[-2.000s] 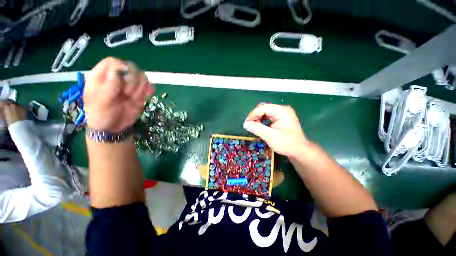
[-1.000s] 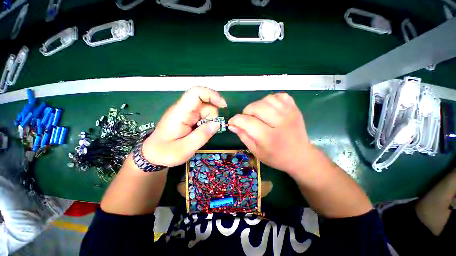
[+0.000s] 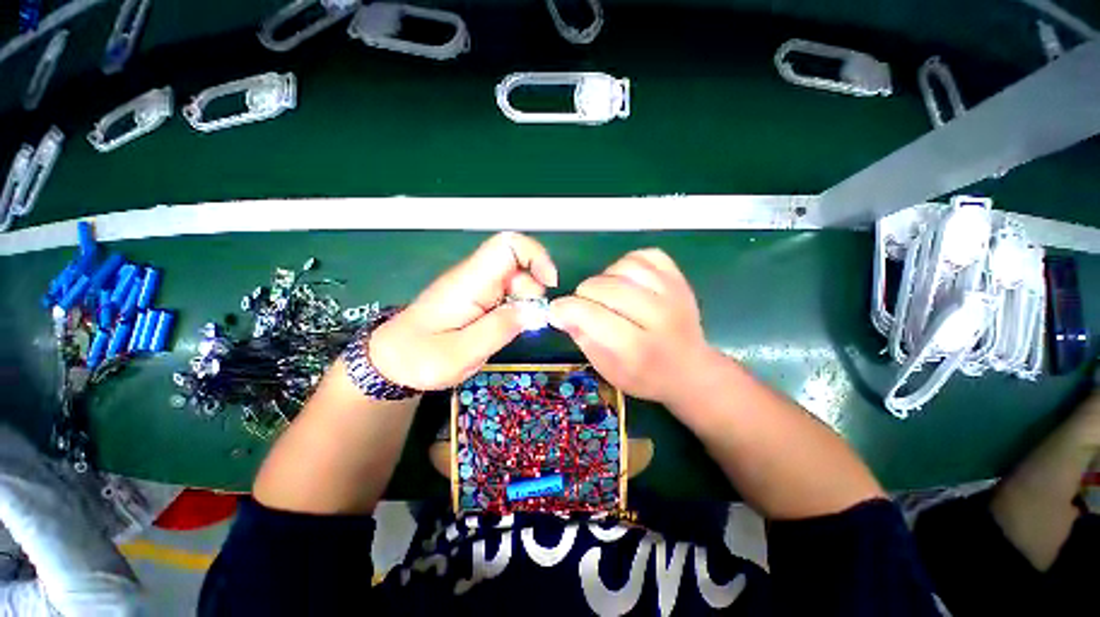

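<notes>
My left hand [image 3: 452, 319], with a metal watch at the wrist, holds a small circuit board [image 3: 531, 313] between thumb and fingers above the box. The board looks bright white and bluish. My right hand [image 3: 639, 325] has its fingertips pinched at the board's right side; what they pinch is too small to tell. The parts box [image 3: 455, 446] stands against my body, packed with grey-blue cell ends and red wires. One blue cell [image 3: 534, 487] lies flat on top near its front. A tangled pile of wired circuit boards [image 3: 259, 362] lies to the left.
Blue cells [image 3: 115, 295] are piled at the far left. White plastic housings [image 3: 965, 301] are heaped at the right beside a dark object. More housings [image 3: 563, 98] lie on the green conveyor behind a pale rail [image 3: 483, 213]. A grey upright [image 3: 965, 145] crosses the upper right. Another person's arm shows at each side.
My left hand has come from the pile at the left to above the box with the board. My hands have met there. The view has shifted. The board now looks brighter.
</notes>
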